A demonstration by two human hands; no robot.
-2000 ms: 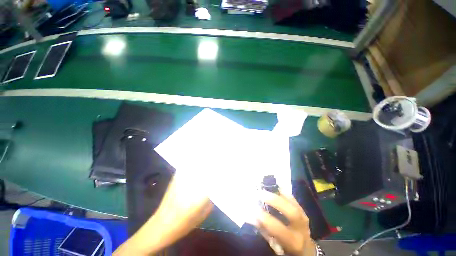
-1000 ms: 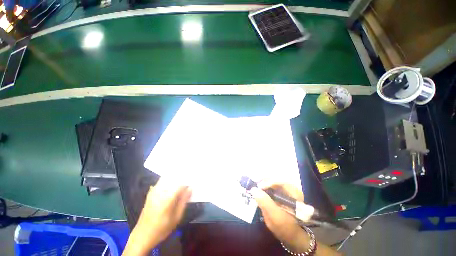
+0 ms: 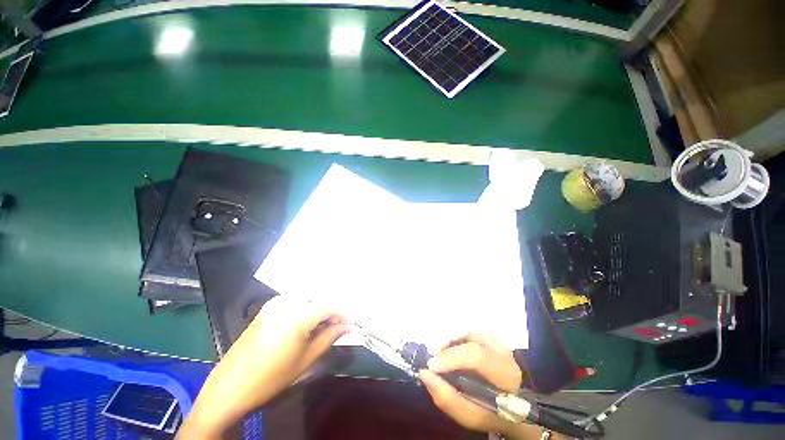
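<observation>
Overexposed white sheets (image 3: 413, 249) lie on the green bench in front of me. My left hand (image 3: 280, 344) is at their lower left edge, with thumb and finger closed on thin pale lead wires (image 3: 379, 345). My right hand (image 3: 473, 378) holds a black soldering iron (image 3: 465, 384) with a pale band. Its front end is at the wires, low over the sheets. The exact contact of the tip is too blurred to tell. A grey tube (image 3: 641, 387) runs from the iron to the soldering station (image 3: 650, 262) on the right.
Black panel covers (image 3: 176, 249) lie left of the sheets. A solder reel (image 3: 713, 174), round yellowish tin (image 3: 590, 185), iron stand (image 3: 568, 273) and phone (image 3: 548, 344) are at the right. A solar panel (image 3: 443, 47) lies on the conveyor. A blue crate (image 3: 95, 378) is lower left.
My left fingers have moved right and closed on the wires. The iron has shifted slightly down and left toward them. The solar panel on the conveyor has moved left and turned.
</observation>
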